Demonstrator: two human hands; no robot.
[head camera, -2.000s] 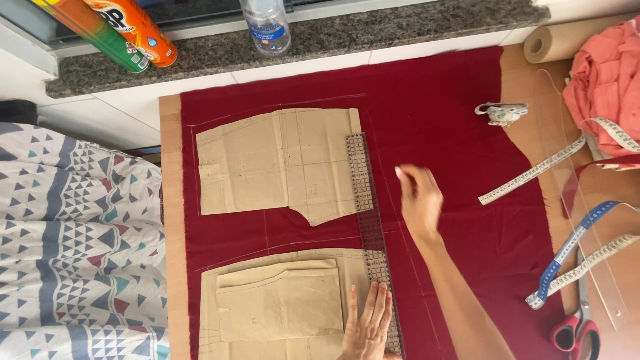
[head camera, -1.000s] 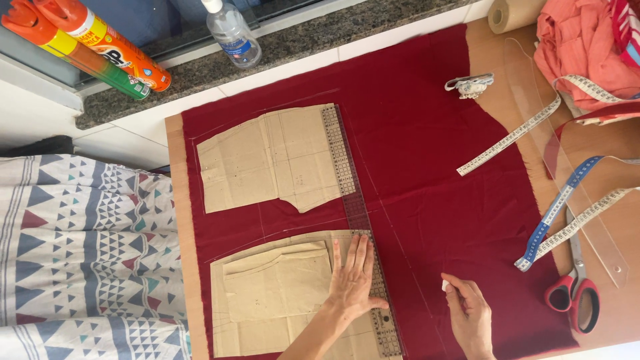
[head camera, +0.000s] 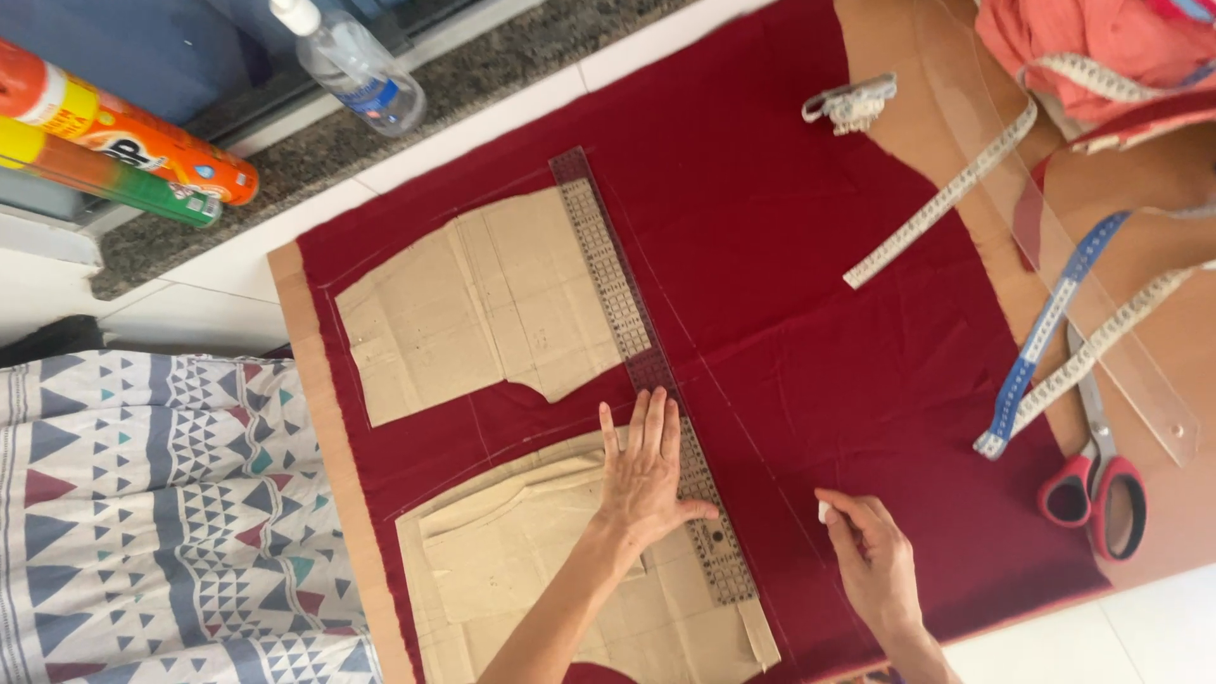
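Observation:
Dark red fabric (head camera: 807, 313) lies spread on the table, marked with thin pale lines. Two brown paper patterns rest on it, the upper (head camera: 484, 304) whole in view and the lower (head camera: 684, 627) partly under a folded paper piece (head camera: 513, 541). A clear gridded ruler (head camera: 608, 275) runs along the right edges of both patterns. Spread flat, my left hand (head camera: 646, 475) presses on the ruler and the lower pattern. My right hand (head camera: 869, 560), to the right of the ruler, pinches a small white piece of tailor's chalk (head camera: 824, 511) between thumb and fingertips.
Red-handled scissors (head camera: 1097, 475), a measuring tape (head camera: 1054, 313) and a clear curved ruler (head camera: 1083, 256) lie at the right. A small pale bundle (head camera: 855, 103) sits near the fabric's top edge. Spray cans (head camera: 142, 142) and a plastic bottle (head camera: 366, 81) stand on the granite sill.
My right hand has moved from beside the upper pattern toward the lower right of the fabric. My left hand has shifted up along the ruler. The view has turned somewhat.

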